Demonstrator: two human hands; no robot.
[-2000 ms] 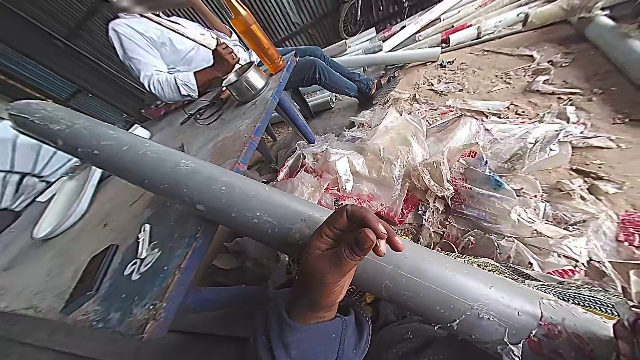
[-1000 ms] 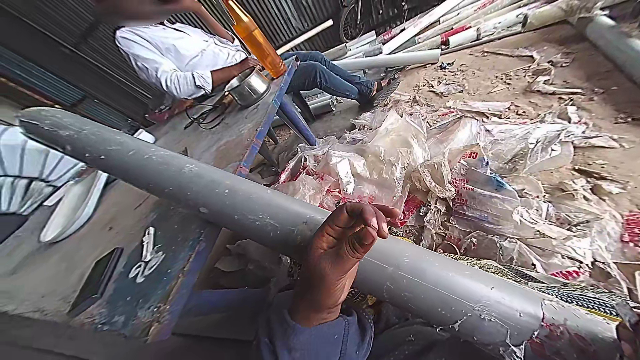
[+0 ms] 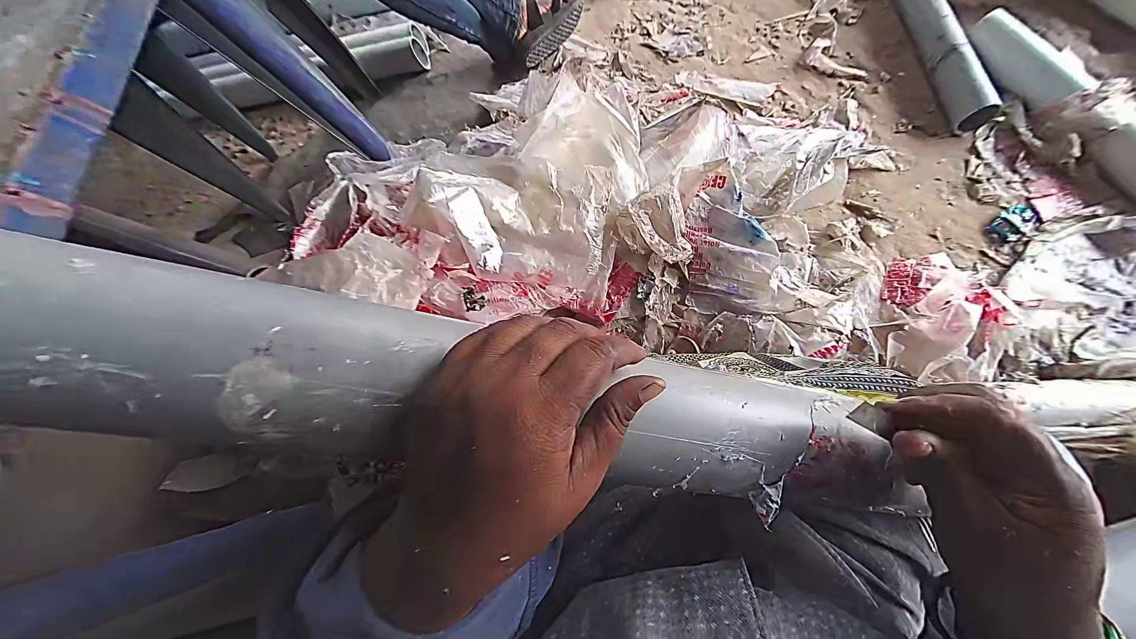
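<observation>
A thick grey plastic pipe (image 3: 293, 364) lies across my lap, running from the left edge toward the right. My left hand (image 3: 515, 453) rests over the middle of the pipe, its fingers curled on the far side and the thumb along the top. Near the pipe's right end, my right hand (image 3: 1003, 488) pinches a small flat piece (image 3: 871, 417) between thumb and fingers, against the pipe's surface; whether it is a blade cannot be told. Beside it, a torn layer of film (image 3: 785, 484) hangs from the pipe, with a reddish, stained patch next to it.
Crumpled clear and red printed plastic film (image 3: 568, 204) is heaped on the dirt floor beyond the pipe. A blue-edged table (image 3: 67, 124) and blue legs stand at the upper left. More grey pipes (image 3: 950, 67) lie at the upper right. Another person's shoe (image 3: 552, 34) shows at the top.
The view has swung down and to the right, bringing my right hand into sight. My left hand, earlier palm up with curled fingers against the pipe, now lies over it.
</observation>
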